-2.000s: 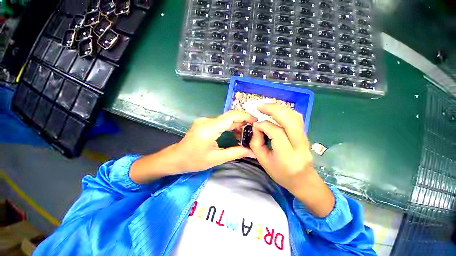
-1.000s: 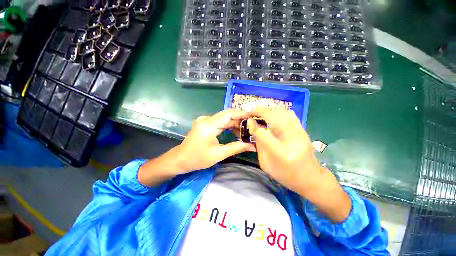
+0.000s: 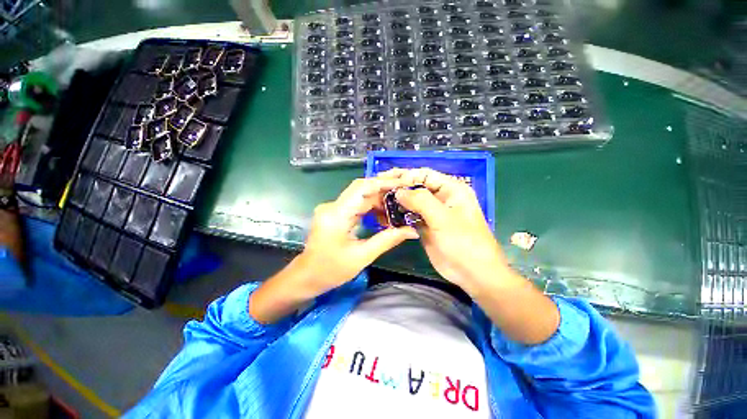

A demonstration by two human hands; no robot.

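Observation:
A small black housing [image 3: 399, 211] with a shiny metallic rim is held between both hands, low over the near edge of the blue parts bin. My left hand [image 3: 340, 229] grips its left side with thumb and fingers. My right hand [image 3: 459, 233] covers its right side, with fingers pressed against it. Both hands are bare. The blue bin [image 3: 489, 184] sits behind the hands, which hide most of its inside. Whether a small part is under my right fingers cannot be told.
A clear blister tray [image 3: 446, 82] with dark pieces lies behind the bin. A black compartment tray [image 3: 147, 200] with loose housings [image 3: 192, 131] overhangs the bench's left edge. A beige-white scrap [image 3: 523, 240] lies right of the bin. Clear gridded trays [image 3: 725, 237] stand at the right edge.
The view has shifted, so the trays sit lower in the picture and more of their far ends shows. My right fingers have moved over the housing, and the hands now cover more of the bin.

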